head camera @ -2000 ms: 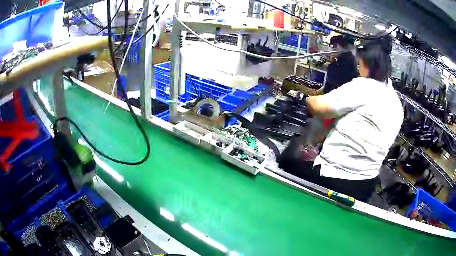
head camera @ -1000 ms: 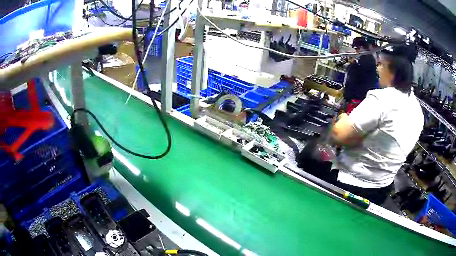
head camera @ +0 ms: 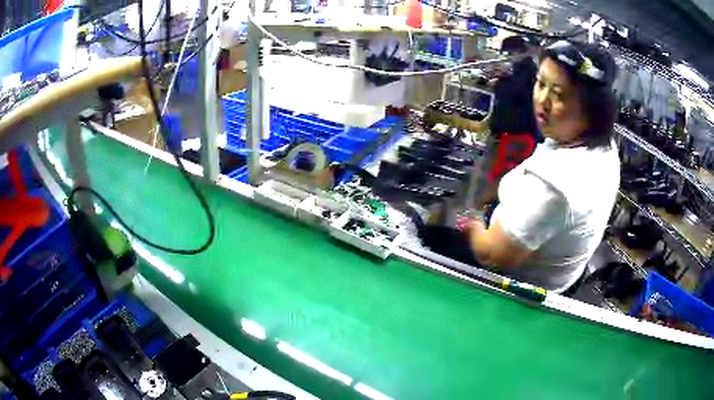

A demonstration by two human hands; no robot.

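Neither of my hands is in the picture. Nearest in front of me, at the lower left, several long black lock panel housings (head camera: 107, 377) lie side by side, cut off by the bottom edge. A silver-white round mounting disc (head camera: 153, 383) sits on one of them. A small black square cover (head camera: 182, 358) lies to their right. A yellow-and-black tool handle (head camera: 249, 396) shows at the bottom edge. Blue screw bins (head camera: 72, 348) filled with tiny silvery bits stand behind the housings.
A green conveyor belt (head camera: 258, 269) crosses the view. Blue crates (head camera: 47, 273) with a red plastic piece (head camera: 19, 215) stand at left, beside a green holder (head camera: 117, 250) on a post. Across the belt are white parts trays (head camera: 364, 234), a person in a white shirt (head camera: 560, 211) and another person in dark clothes.
The view has swung, so the scene sits further left and slightly higher than one second ago. The white-shirted person's head has turned toward the belt and their arm is lower.
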